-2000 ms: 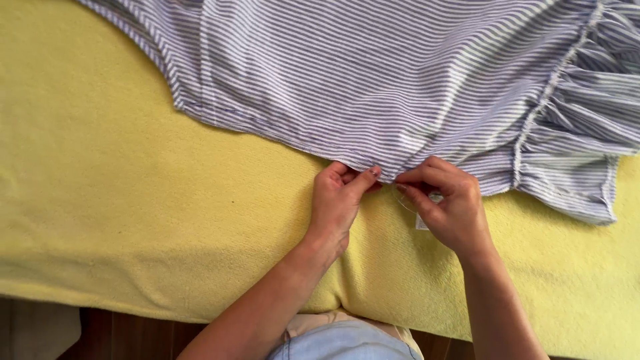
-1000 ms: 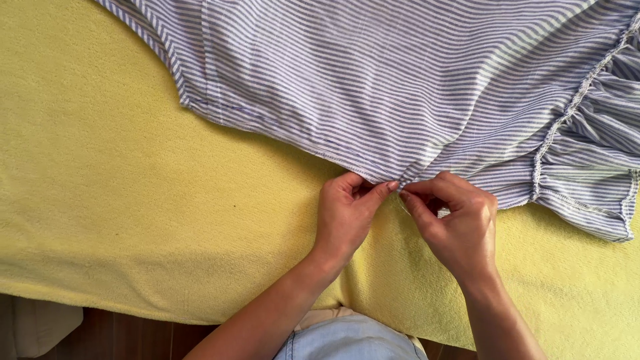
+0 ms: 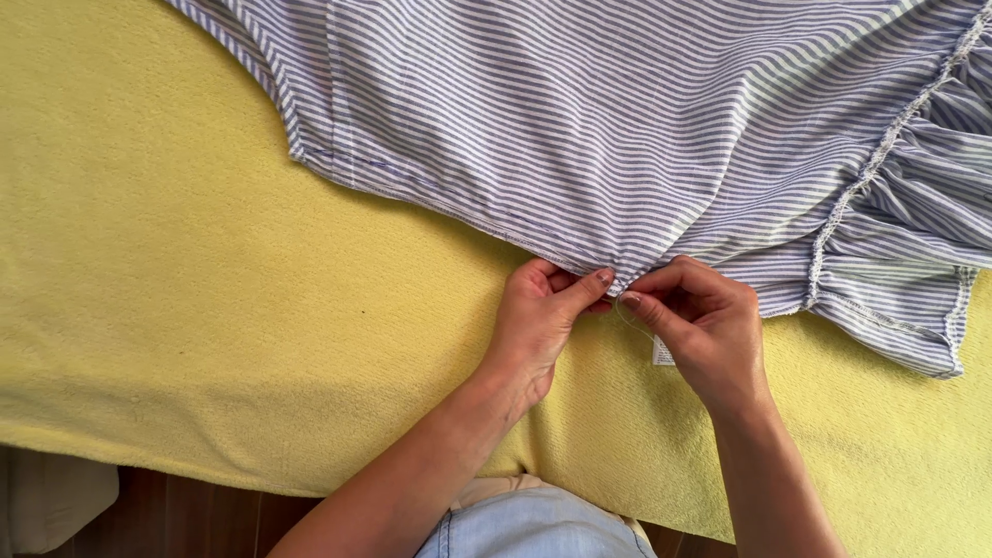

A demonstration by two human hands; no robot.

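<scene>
A blue-and-white striped garment point(image 3: 542, 116) with a gathered ruffle point(image 3: 930, 186) on the right lies spread out, seams showing. My left hand point(image 3: 546, 314) pinches its lower side seam between thumb and fingers. Right beside it, my right hand point(image 3: 690, 322) has thumb and forefinger closed at the same seam; whether they hold a needle cannot be seen. A thin pale thread point(image 3: 632, 322) loops down between the hands. Partly behind my right hand hangs a white care label point(image 3: 663, 353) bearing writing. Dark stitches point(image 3: 387, 167) run along the seam to the left.
A yellow fleece blanket point(image 3: 194, 294) lies under the garment, its edge falling near my body. Below that edge are a dark wooden floor point(image 3: 201, 515) and, at bottom left, a beige cushioned item point(image 3: 58, 500). My light blue clothing shows at the bottom.
Both hands have stayed at the seam, close together. The garment's ruffled end has shifted a little to the right and down in view since the earliest frame.
</scene>
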